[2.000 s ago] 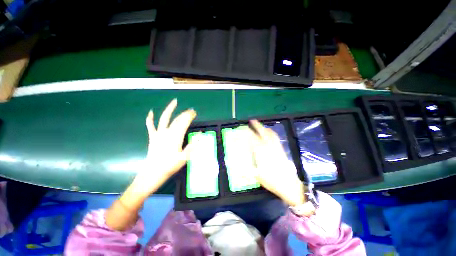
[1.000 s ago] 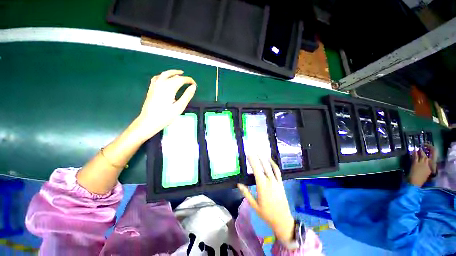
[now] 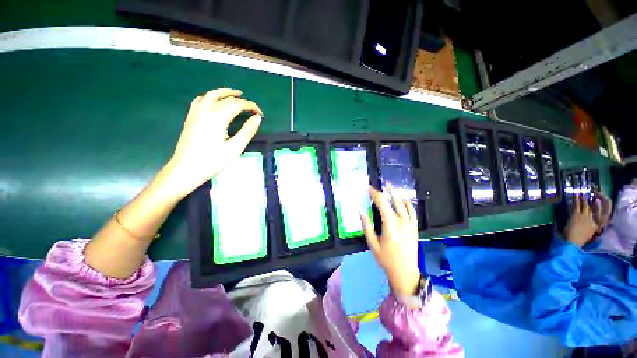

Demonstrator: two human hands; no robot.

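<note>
A black foam tray [image 3: 443, 183] lies on the green bench, with four smartphones in its slots and a plain dark slot at the right end. The first phone [image 3: 239, 210], second phone [image 3: 302, 197] and third phone [image 3: 350, 189] show white screens with green borders. The fourth phone [image 3: 397, 168] is dark with glare. My left hand [image 3: 213, 136] hovers at the tray's upper left, fingers curled apart with nothing in them. My right hand [image 3: 394, 234] is spread over the lower part of the third and fourth phones, holding nothing; fingertip contact is unclear.
A back tray [image 3: 307, 52] with one phone [image 3: 383, 42] stands beyond the white strip [image 3: 84, 38], over a brown board [image 3: 436, 73]. Another phone tray [image 3: 457, 150] is at the right. Farther right, a person's hands [image 3: 583, 217] and blue sleeve [image 3: 573, 280] are at a small tray.
My right hand has moved from the second phone across the third to the fourth phone's lower edge. The third screen now shows white with a green border. The view has shifted right.
</note>
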